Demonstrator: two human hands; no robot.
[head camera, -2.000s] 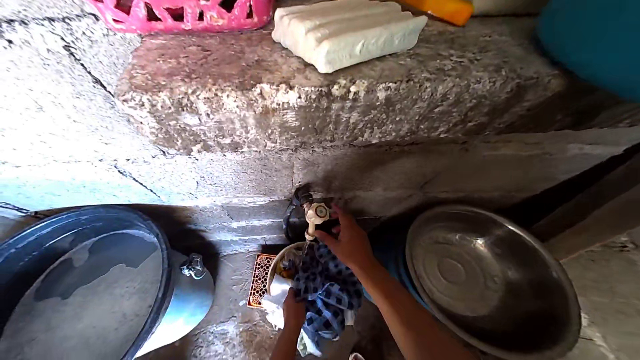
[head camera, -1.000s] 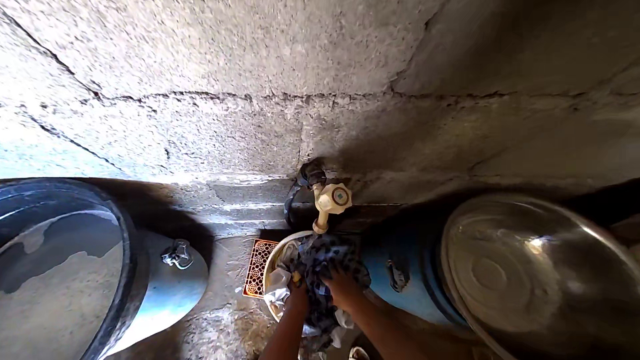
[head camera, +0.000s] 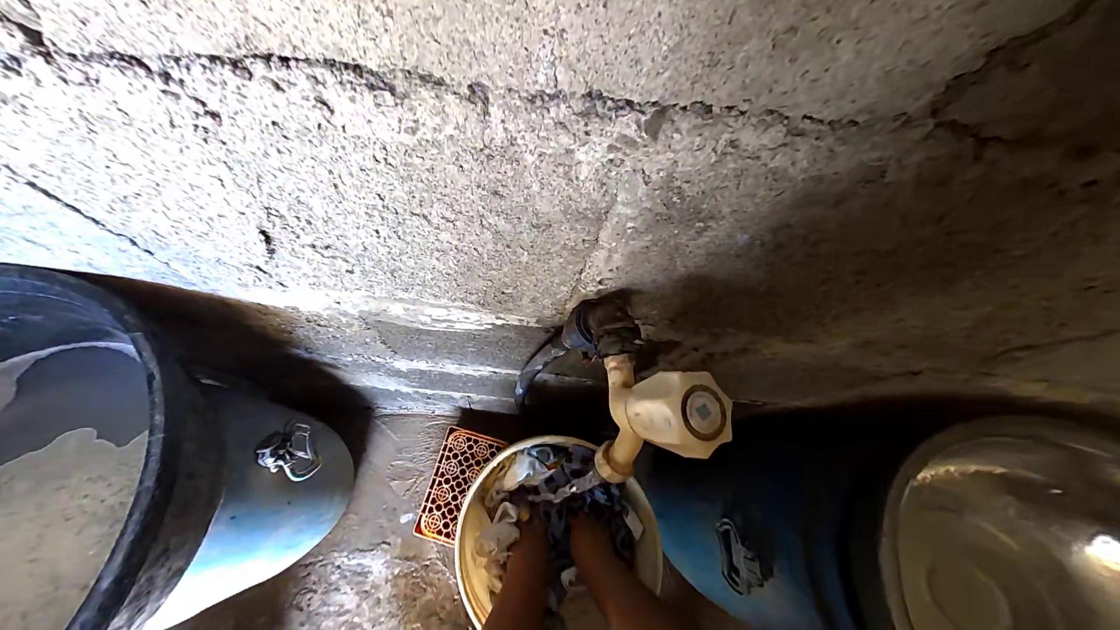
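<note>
Both of my hands are down in a round cream-coloured bucket (head camera: 466, 544), among wet clothes (head camera: 499, 534), some white and some dark checked. My left hand (head camera: 532, 525) presses in at the left, close to the white cloth. Beside it, my right hand (head camera: 591, 532) is in the dark cloth. The fingers of both hands are hidden by cloth, so their grip cannot be made out. Just above the bucket's rim hangs the spout of a cream plastic tap (head camera: 669, 413), fixed to a dark pipe fitting (head camera: 604, 325) on the wall.
An orange drain grate (head camera: 457, 483) lies on the wet floor, touching or just behind the bucket's left side. A large blue drum (head camera: 284, 490) with a black rim and water stands left. Another blue drum (head camera: 744, 516) and a metal basin (head camera: 971, 542) are right. A rough concrete wall (head camera: 437, 192) rises behind.
My right hand has left the tap's knob, where it was two seconds ago, and gone down into the bucket. The dark checked cloth, earlier raised under the tap, is now down in the bucket. The view has tilted and moved closer.
</note>
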